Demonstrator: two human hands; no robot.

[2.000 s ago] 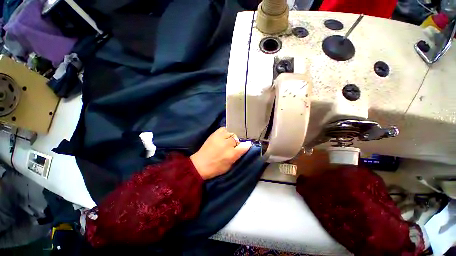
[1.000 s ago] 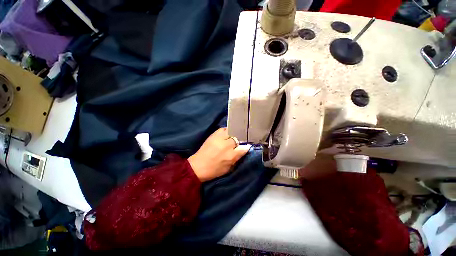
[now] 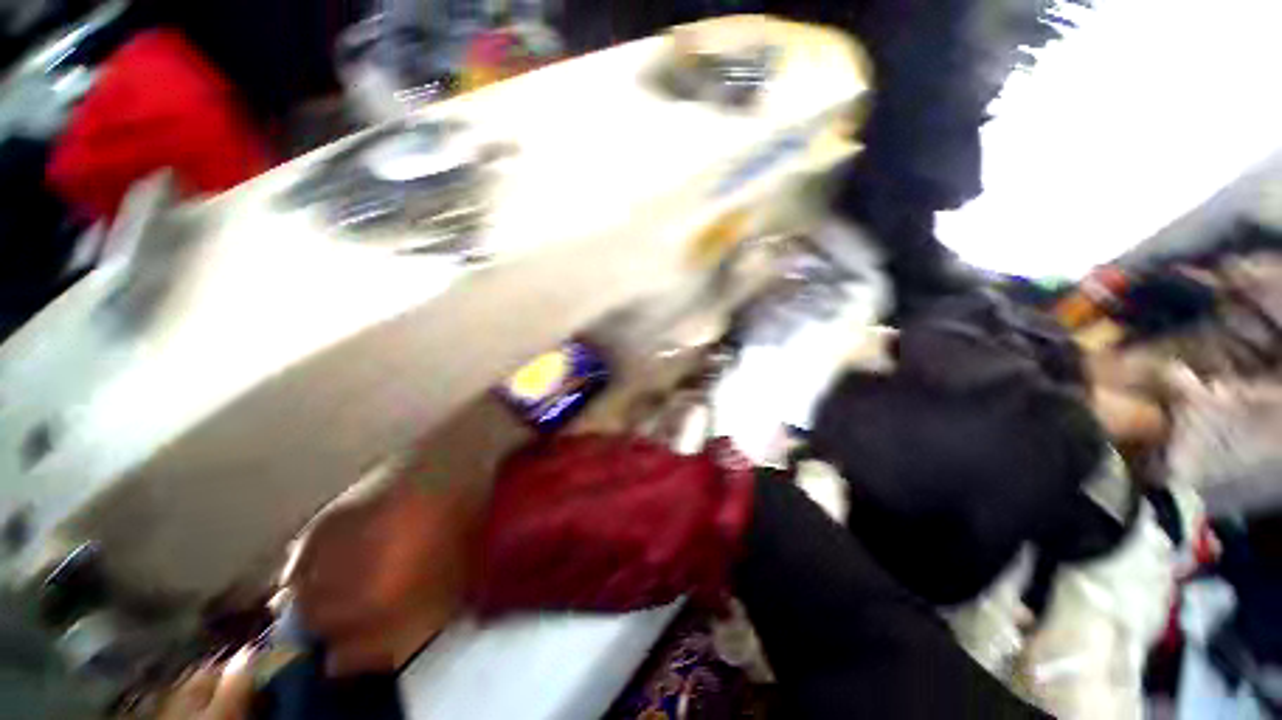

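The view is strongly blurred. My right hand (image 3: 380,570) is below the arm of the cream-white sewing machine (image 3: 562,141), with the dark red sleeve (image 3: 605,528) behind it. Its fingers are smeared, and whether it grips anything cannot be told. A skin-coloured blur at the lower left edge, likely my left hand (image 3: 211,692), is cut off. A bit of dark cloth (image 3: 345,692) shows below my right hand. The needle area is not clearly visible.
The white machine table (image 3: 541,661) shows below the red sleeve. A small dark box-like thing with a yellow spot (image 3: 541,377) is under the machine arm. Black cloth (image 3: 970,436) and cream-white cloth (image 3: 1097,619) are heaped right. Red cloth (image 3: 155,120) is behind.
The view has swung right. The machine head appears farther left, the heaped cloth and a bright area have come in, and most of the navy cloth has left the picture.
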